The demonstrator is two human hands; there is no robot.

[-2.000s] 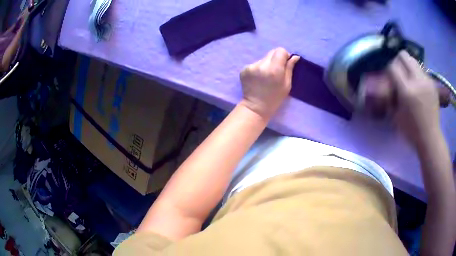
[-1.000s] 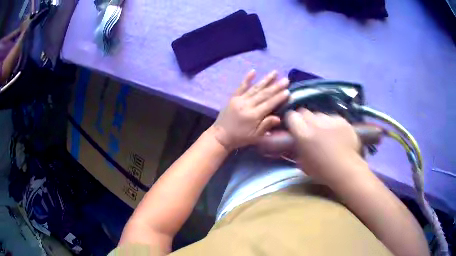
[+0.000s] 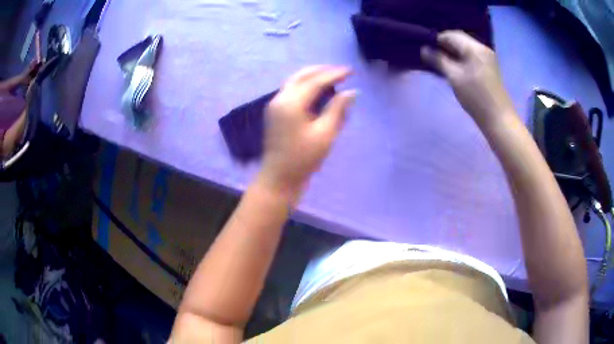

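My left hand (image 3: pixel 303 124) is over a dark pressed piece (image 3: pixel 244 127) that lies on the lilac table cover (image 3: pixel 397 161); its thumb and fingers are apart, and it hides the piece's right part. My right hand (image 3: pixel 464 64) is at the top, its fingers pinching the edge of a dark cut piece (image 3: pixel 397 44) at the stack of dark pieces (image 3: pixel 464 17). The image is slightly blurred there. The iron (image 3: pixel 569 144) stands at the right, out of both hands.
A small striped bundle (image 3: pixel 141 80) lies at the table's left corner. Small pale scraps (image 3: pixel 279 23) are at the top. A yellow-green cord (image 3: pixel 606 235) trails from the iron. A carton (image 3: pixel 145 208) is below the table's edge. Part of a person's arm shows at far left.
My right hand has let go of the iron, now at the right, and moved up to the dark stack. My left hand has moved left and up, over the pressed piece. The view has shifted.
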